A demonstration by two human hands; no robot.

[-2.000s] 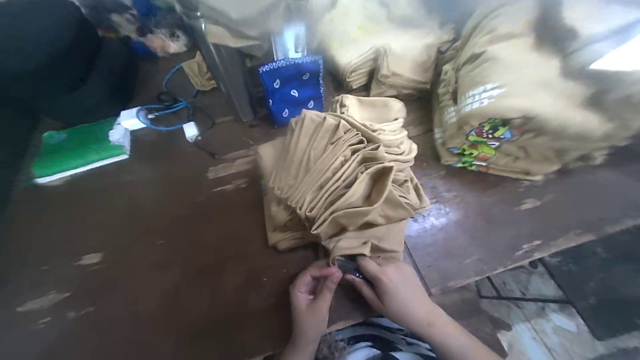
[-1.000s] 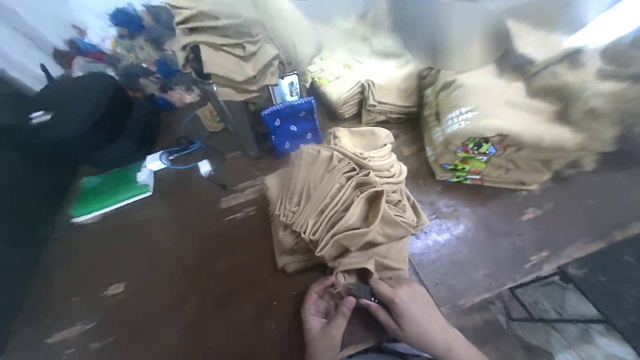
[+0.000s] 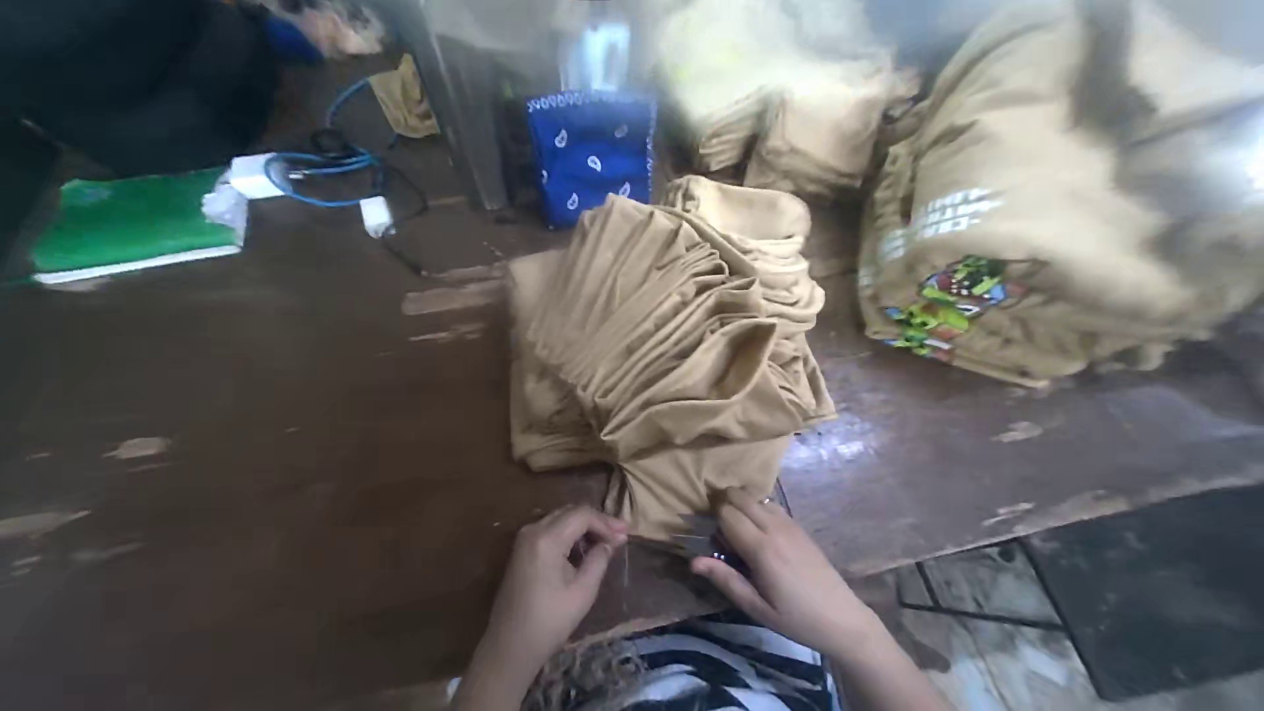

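Observation:
A gathered pile of tan fabric (image 3: 671,326) lies on the dark wooden table in front of me, its near edge between my hands. My left hand (image 3: 563,558) pinches that edge or a thread at its lower left corner, and a thin thread hangs below the fingertips. In my right hand (image 3: 770,563) is a small dark cutting tool, seemingly thread snips (image 3: 703,541), whose blades point left at the fabric's near edge. The handle is mostly hidden by my fingers.
A blue paisley cloth (image 3: 592,158) stands behind the pile. At left lie a green notebook-like item (image 3: 138,222), a white adapter (image 3: 255,176) and a blue cable (image 3: 331,202). Folded tan garments (image 3: 820,128) and a printed tan bundle (image 3: 1047,237) sit at back right.
My left hand's fingers have closed at the corner of the fabric's near edge, and the tool's blades now show beside it. The view has tilted and shifted.

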